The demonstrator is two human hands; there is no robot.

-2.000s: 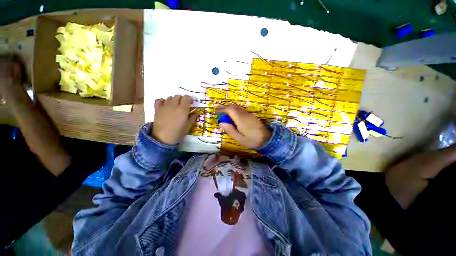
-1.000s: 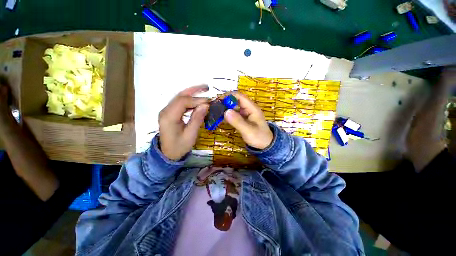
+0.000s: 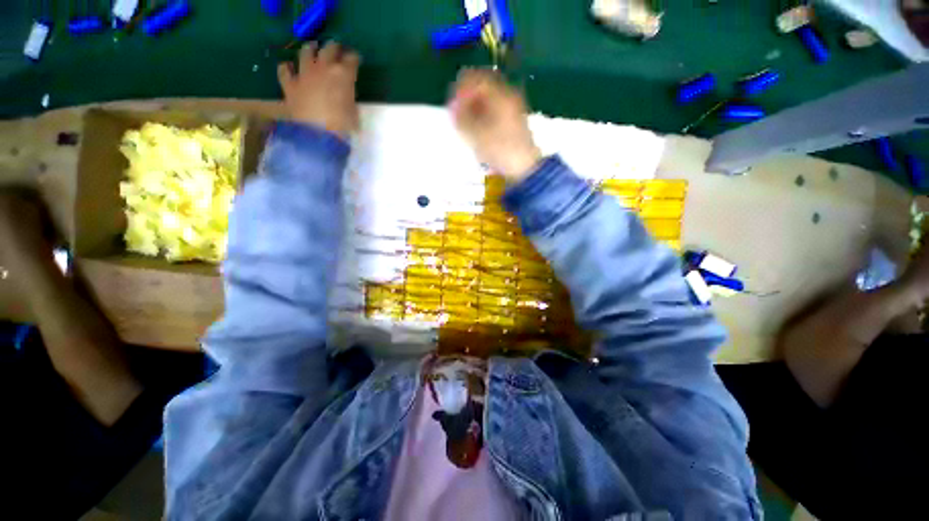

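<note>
My left hand (image 3: pixel 321 90) is palm down at the near edge of the green belt, fingers apart, just below a blue battery cell (image 3: pixel 314 17). My right hand (image 3: pixel 494 117) is blurred and reaches to the belt edge, below other blue cells (image 3: pixel 458 35) and a thin wire; whether it holds anything is unclear. Amber-wrapped wired parts (image 3: pixel 469 270) lie in tight stepped rows on the white sheet (image 3: pixel 392 153). My right sleeve covers part of the rows.
An open cardboard box (image 3: pixel 97 193) of yellow pieces (image 3: pixel 178 193) stands left. Blue cells with white labels (image 3: pixel 718 267) lie right of the rows. A grey metal upright (image 3: pixel 815 122) crosses the upper right. Other people's arms (image 3: pixel 66 326) are at both sides. More cells lie on the belt (image 3: pixel 387 61).
Both hands have moved forward from over the amber rows to the belt edge. The blue cell seen between them is no longer visible there. More of the belt shows.
</note>
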